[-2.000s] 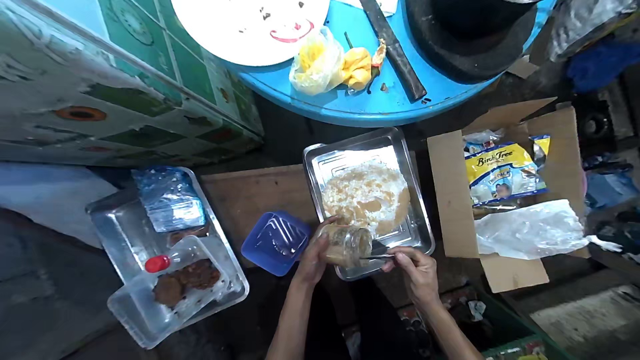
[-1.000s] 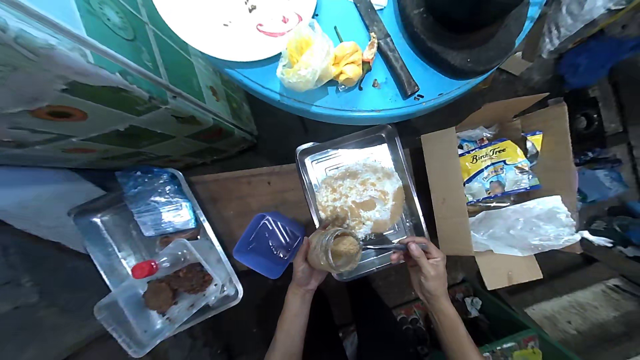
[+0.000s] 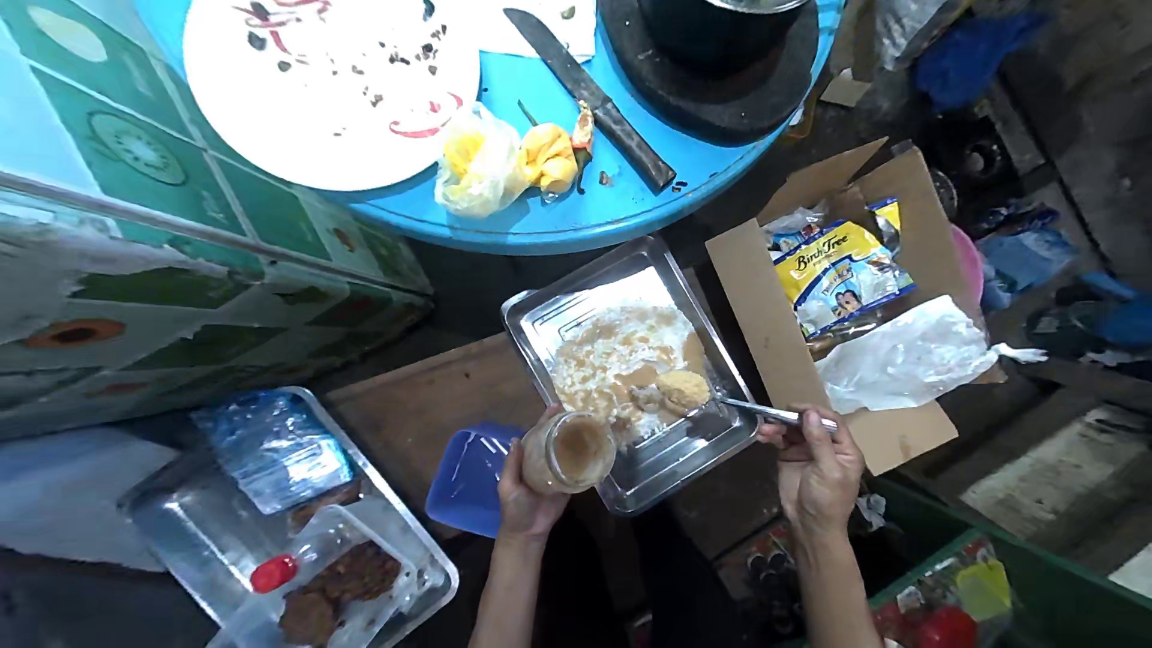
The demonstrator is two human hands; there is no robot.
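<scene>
A glass jar (image 3: 569,453) with light brown contents is in my left hand (image 3: 531,490), its open mouth facing up beside the near left edge of a rectangular metal tray (image 3: 648,477). My right hand (image 3: 819,463) grips the handle end of a metal spoon (image 3: 765,410). The spoon's bowl is heaped with tan powder (image 3: 684,389) and hangs over the tray. White and tan powder (image 3: 621,346) is spread in the tray. A blue plastic container (image 3: 463,481) stands just left of the jar, partly behind my left hand.
The tray rests on a wooden board (image 3: 432,387). To the left, another metal tray (image 3: 171,531) holds plastic containers and brown pieces. A cardboard box (image 3: 756,306) with packets stands right. Beyond is a blue round table (image 3: 504,236) bearing a knife (image 3: 612,117), a white plate (image 3: 333,108) and a black pot (image 3: 720,31).
The spoon has come out of the jar and is over the tray, heaped with powder. My right hand has moved away from the jar.
</scene>
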